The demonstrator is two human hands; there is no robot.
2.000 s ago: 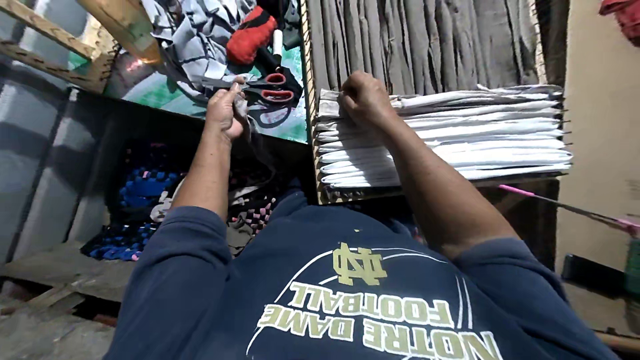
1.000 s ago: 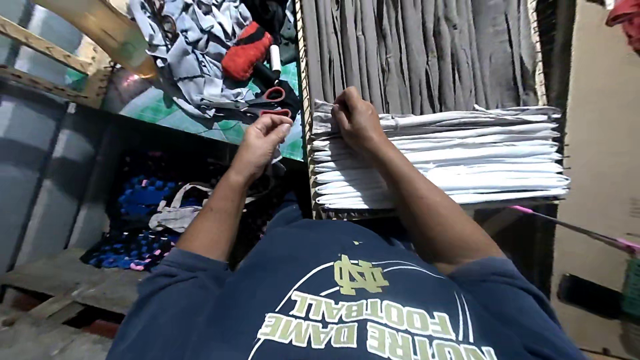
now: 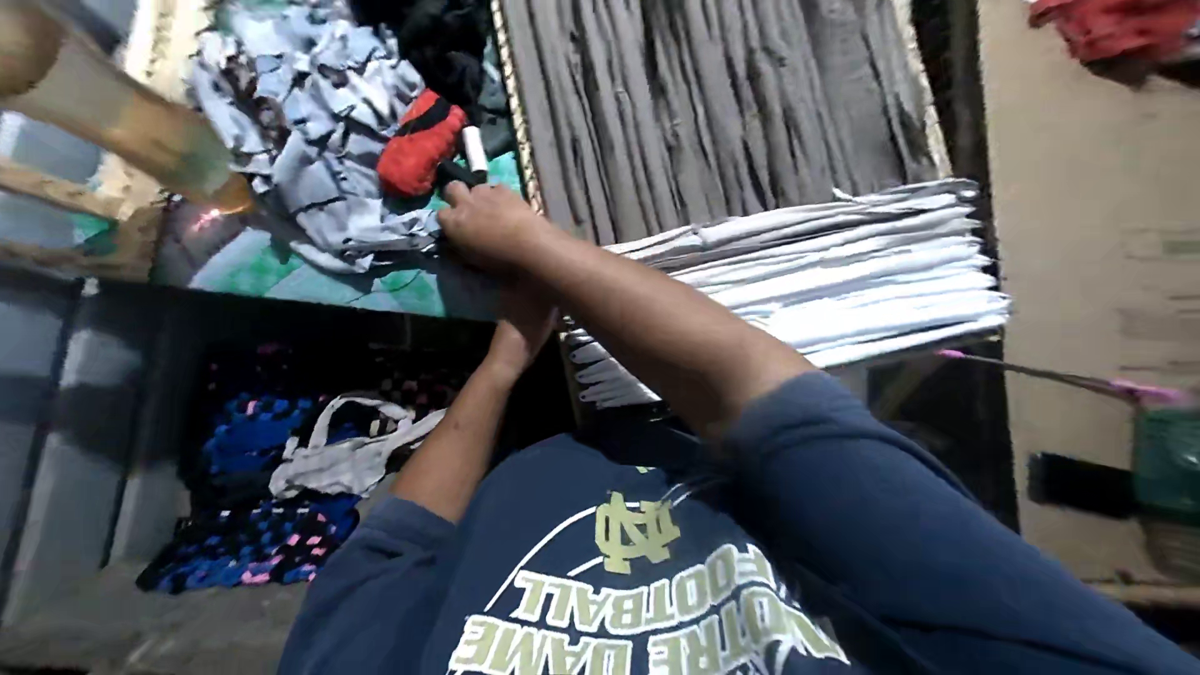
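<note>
My right hand (image 3: 487, 223) reaches across to the left edge of a wooden frame (image 3: 514, 94), beside a red cloth bundle (image 3: 419, 145) and a small white cylinder (image 3: 475, 150). What its curled fingers hold cannot be made out. Just below it is my left hand (image 3: 527, 323), blurred and partly covered by my right wrist; its fingers are hidden. The frame carries grey fabric strips (image 3: 712, 103) running lengthwise, with folded white fabric strips (image 3: 844, 281) stacked crosswise at the near end. No scissors can be seen now.
Pale grey cloth scraps (image 3: 328, 141) lie heaped on a green and white patterned surface (image 3: 408, 292). Below left, a blue, black and pink textile (image 3: 253, 441) has a whitish cloth piece (image 3: 347, 455) on it. A pink-tipped rod (image 3: 1041, 370) and cardboard (image 3: 1059, 234) are at right.
My right hand has left the white strips and crossed left to where the red-handled scissors showed earlier. My left hand has moved from beside the scissors to below my right hand.
</note>
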